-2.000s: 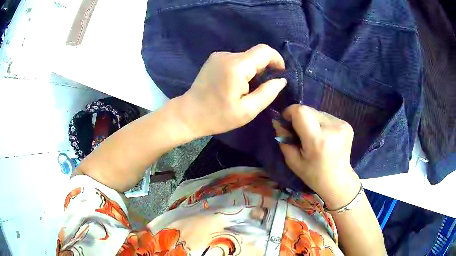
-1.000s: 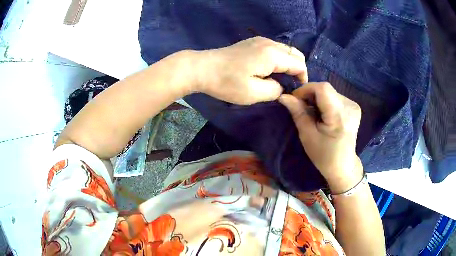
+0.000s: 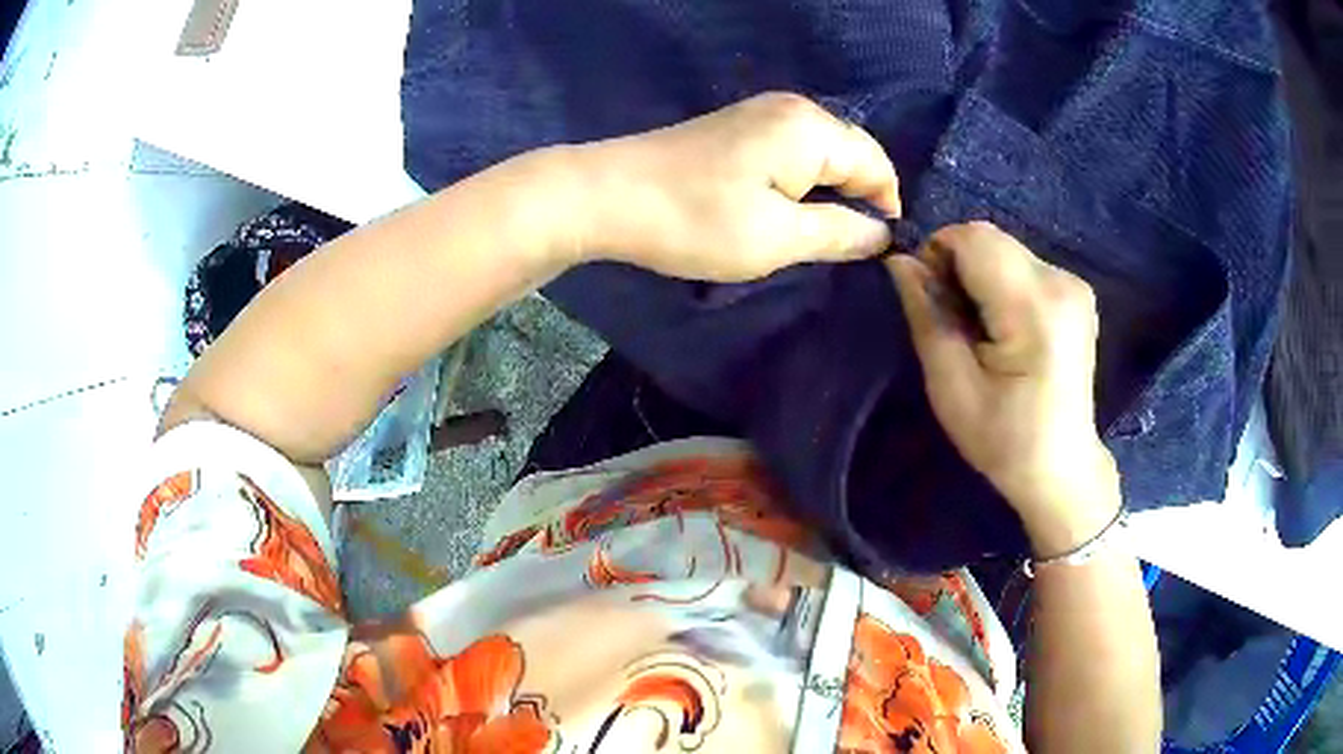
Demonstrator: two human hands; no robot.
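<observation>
A large dark blue garment [image 3: 663,89] with pale topstitching spreads over the white table and hangs over its front edge to the wearer's lap. My left hand [image 3: 751,192] pinches a fold of it between thumb and fingers near the middle of the view. My right hand [image 3: 1002,339] pinches the same fold just to the right, its fingertips almost touching the left ones. The fold itself is mostly hidden by the fingers. A dark shape shows inside the curled right fingers, but I cannot tell what it is.
A brown-grey strip [image 3: 205,24] lies on the white table [image 3: 317,89] at the upper left. A brown ribbed garment [image 3: 1309,265] is at the right edge. A floral-edged bag [image 3: 221,287] is at the left, below table level. A blue plastic basket [image 3: 1284,698] is at the lower right.
Both hands have moved up and right, and their fingertips have come together on the fold. The pale blade seen at the right hand earlier no longer shows.
</observation>
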